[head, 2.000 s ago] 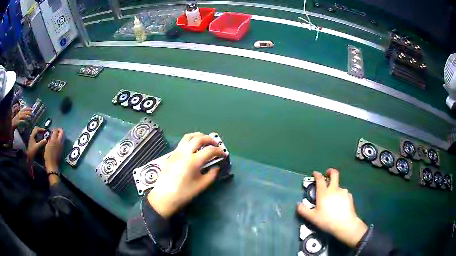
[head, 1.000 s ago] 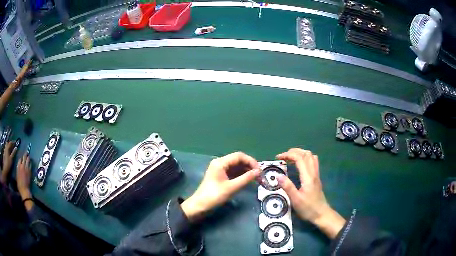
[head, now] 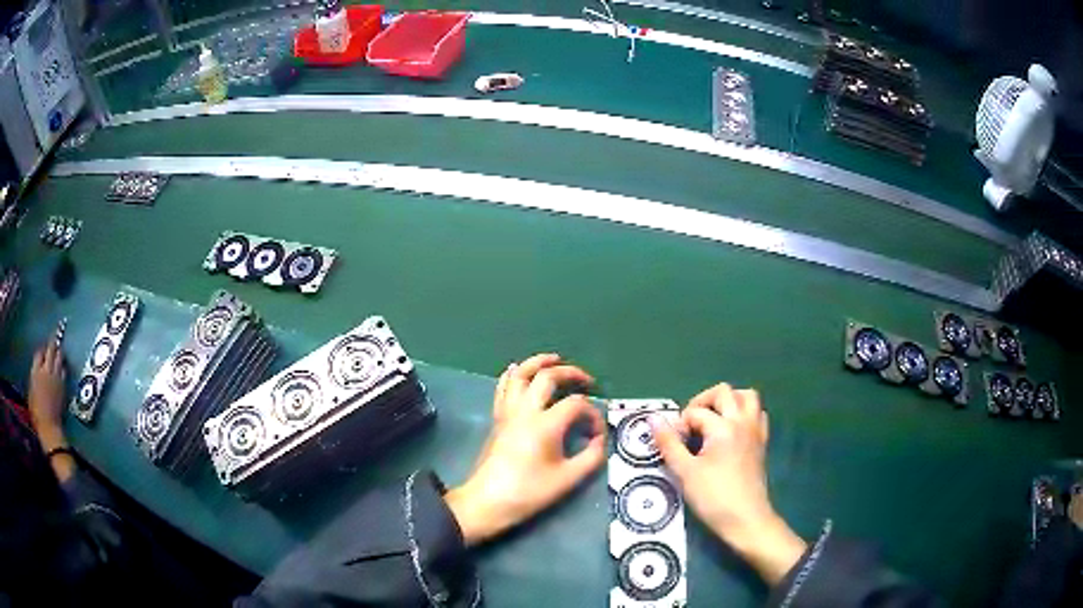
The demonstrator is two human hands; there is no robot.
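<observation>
A three-cavity plate [head: 647, 505] lies lengthwise in front of me, with a dark ring with a paler centre in each seat. Its near end reaches the picture's bottom edge. My left hand [head: 540, 434] is just left of its far end, fingers curved, thumb and forefinger apart, nothing visible between them. My right hand [head: 724, 463] is at the far seat, thumb tip over the ring's right side. Whether it pinches a small piece is hidden. Two leaning piles of plates, a near one [head: 297, 401] and a farther-left one [head: 184, 371], stand left of my hands.
More ringed plates lie at left [head: 271, 261] and right [head: 909, 359]. Metal rails [head: 534, 190] cross the green surface. Beyond are red trays [head: 418, 45], a bottle [head: 211, 77], plate stacks [head: 876, 113] and a white fan [head: 1015, 137]. Another person's hand [head: 48, 386] is at far left.
My left hand left the near pile and came to the plate's far seat, then drew slightly left off it. My right hand stays at that seat. The view has shifted.
</observation>
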